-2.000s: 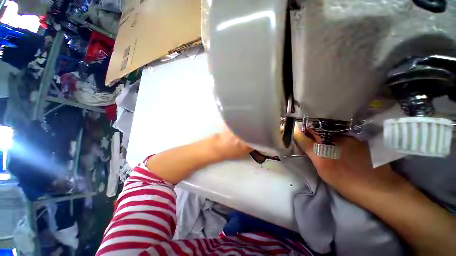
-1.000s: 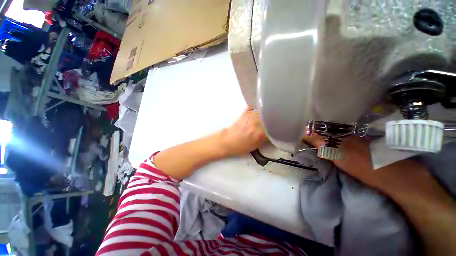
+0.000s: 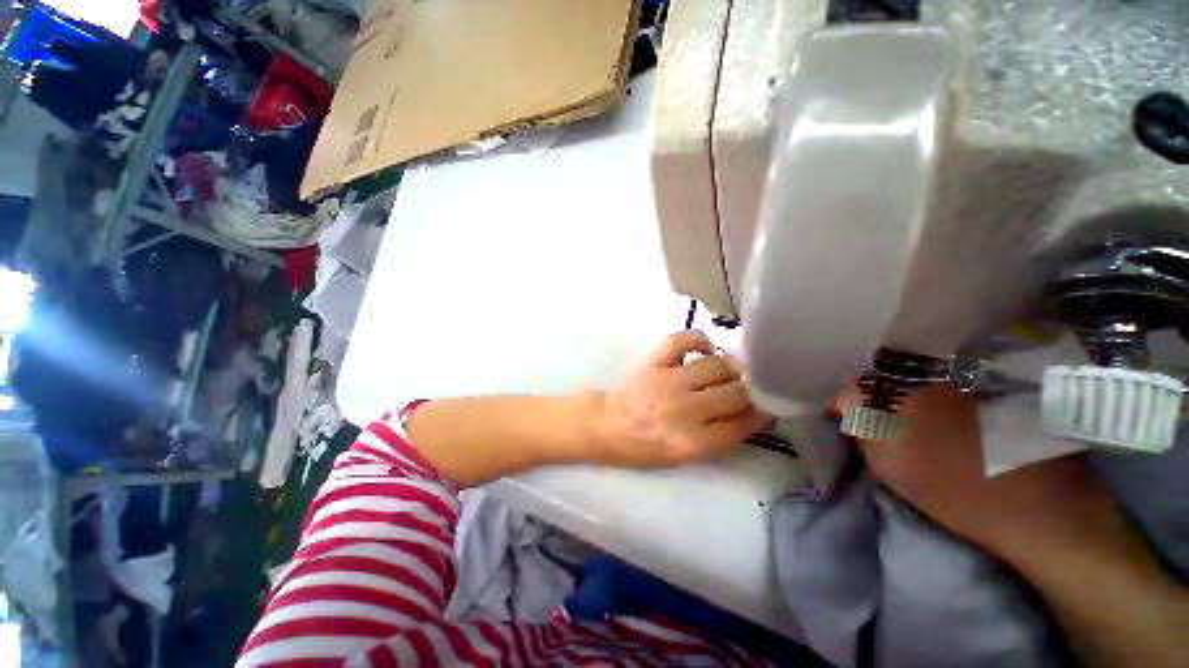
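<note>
The grey garment [image 3: 828, 561] is bunched on the bed below the machine head and hangs over the table's front edge. My left hand [image 3: 678, 407] lies on the bed left of the needle area, fingers curled; I cannot tell whether it grips cloth. My right hand [image 3: 913, 450] is beside the grey cloth, with its fingers hidden behind the machine head and tension dial; its grip cannot be told. The presser foot and needle are hidden. The sewing machine head [image 3: 1030, 118] and its curved grey lever guard [image 3: 848, 196] cover the upper right.
The white table [image 3: 509, 274] extends left of the head. Brown cardboard [image 3: 483, 78] lies at its back. A white ribbed tension dial [image 3: 1112, 409] stands out at the right, with a smaller ribbed dial [image 3: 874, 423] lower left of it. Racks with cloth scraps stand at far left.
My left hand has come out from behind the head and now lies flatter on the bed, covering most of the dark seam guide. The view has shifted, so the head sits further right.
</note>
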